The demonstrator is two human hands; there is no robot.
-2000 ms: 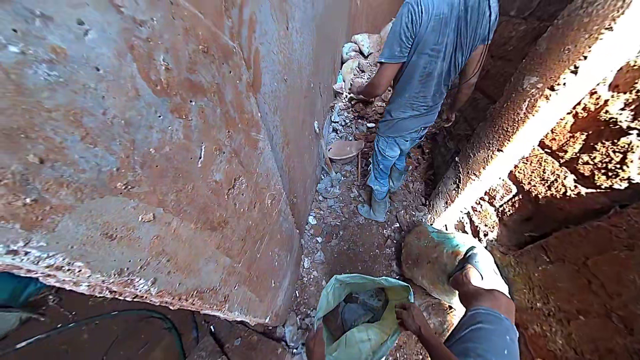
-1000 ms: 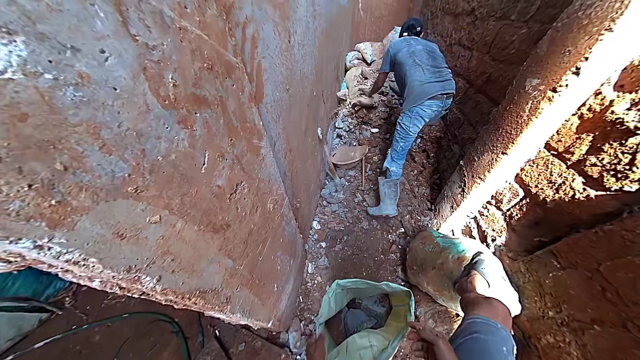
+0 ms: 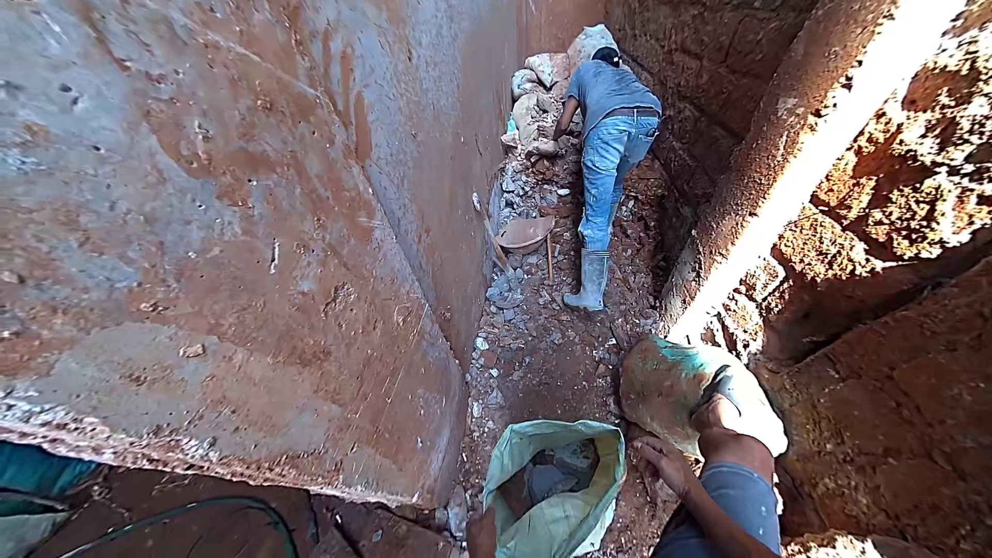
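Note:
An open woven sack (image 3: pixel 608 508) with grey rubble (image 3: pixel 550 480) inside stands at the bottom centre. My left hand (image 3: pixel 481 533) is at the sack's left rim, partly cut off by the frame edge; its fingers are mostly hidden. My right hand (image 3: pixel 660 463) is just right of the sack, apart from its rim, fingers loosely bent with nothing seen in them. Beyond it a filled, dirt-stained sack (image 3: pixel 659 387) lies under my foot. Farther up the passage a shallow pan (image 3: pixel 525 232) rests on the rubble, beside wooden handles (image 3: pixel 496 244).
A co-worker (image 3: pixel 612 124) in rubber boots bends over stacked filled sacks (image 3: pixel 542 70) at the far end. A tall concrete wall (image 3: pixel 271 232) bounds the left, rough stone and a slanting beam (image 3: pixel 759 170) the right. A dark hose (image 3: pixel 225 502) lies lower left.
My right hand has let go of the sack's right rim and moved off it to the right. The co-worker, upright before, has moved farther away and bent down to the stacked sacks.

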